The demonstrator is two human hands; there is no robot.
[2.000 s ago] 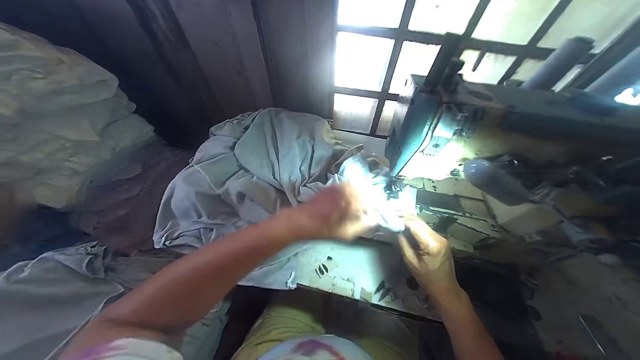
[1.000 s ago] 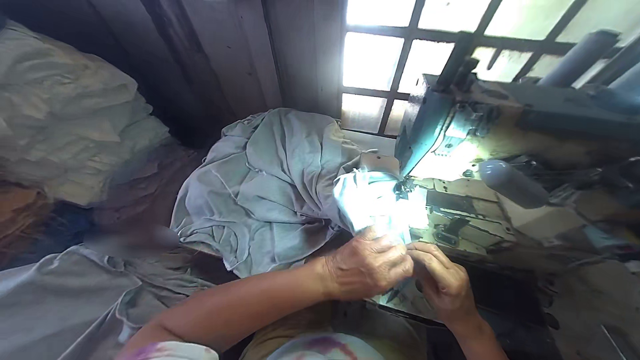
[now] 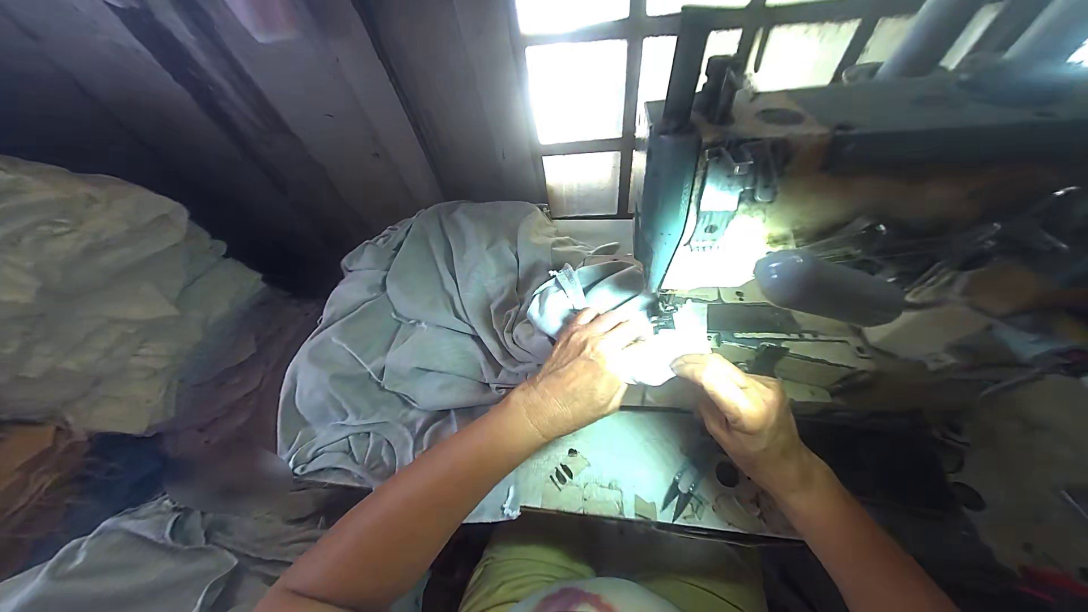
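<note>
Under the lit needle area of a sewing machine (image 3: 722, 212) lies the edge of a pale grey fabric (image 3: 650, 361). My left hand (image 3: 586, 365) presses flat on that cloth, just left of the presser foot (image 3: 667, 310), its fingers spread over it. On the right side my right hand (image 3: 744, 408) pinches the cloth's edge between thumb and fingers. The rest of the grey cloth (image 3: 442, 314) is bunched to the left of the machine. Glare hides the detail at the needle.
Thread snips (image 3: 680, 489) lie on the table (image 3: 595, 476) near its front edge. A big pile of pale fabric (image 3: 76, 289) stands at the far left, with more grey cloth (image 3: 170, 552) at lower left. A barred window (image 3: 578, 102) is behind the machine.
My left hand has moved from the front of the cloth up beside the presser foot. The snips and table front, covered a second ago, show again.
</note>
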